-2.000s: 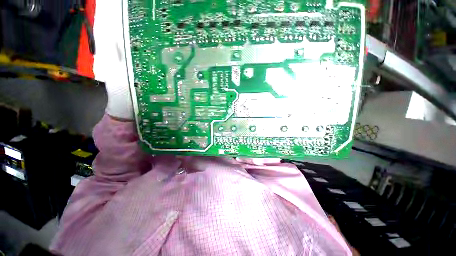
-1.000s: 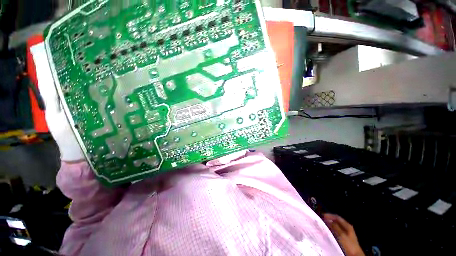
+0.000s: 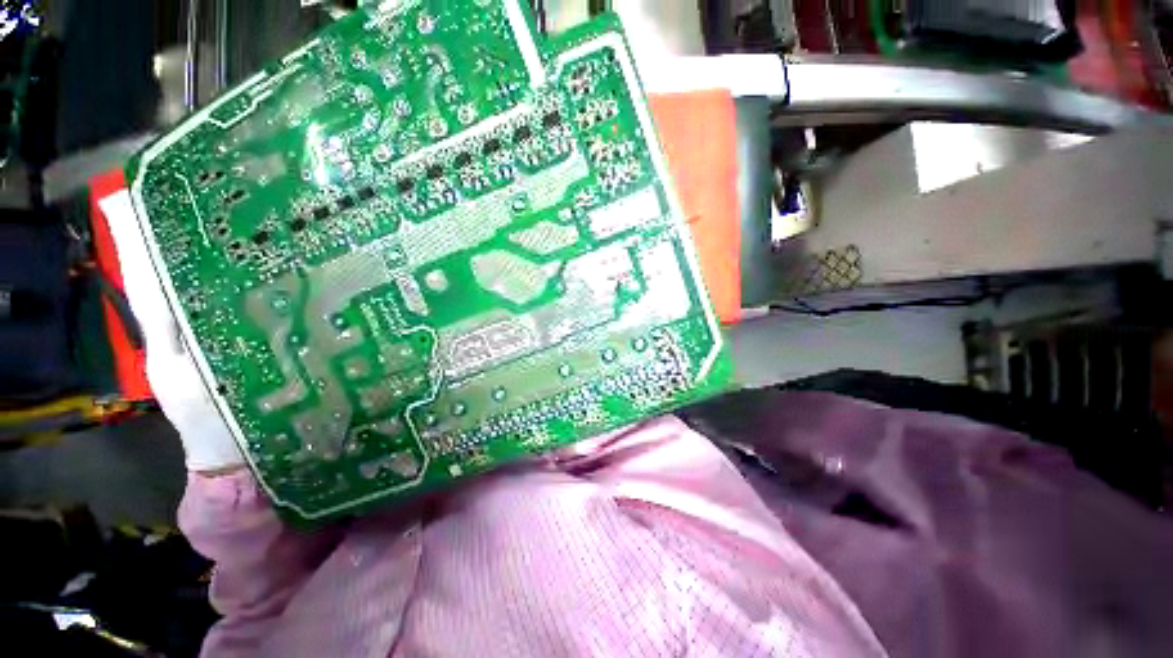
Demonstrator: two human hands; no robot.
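The green power board [image 3: 425,257] is held up in front of my chest, tilted, with its solder side facing me. Bright glare lies on its silvery areas at the right. My left hand [image 3: 190,405], in a white glove, is at the board's left edge; its fingers are hidden behind the board. My right hand is not visible.
A red mat [image 3: 701,193] shows behind the board on both sides. A silver rail [image 3: 926,97] runs across the upper right, with a dark tray [image 3: 984,23] beyond it. Another person's purplish sleeve [image 3: 952,514] fills the lower right.
The board has moved left and down and turned from nearly straight to tilted. The other person's bare hand was at the lower right; now a large sleeve covers the black trays there.
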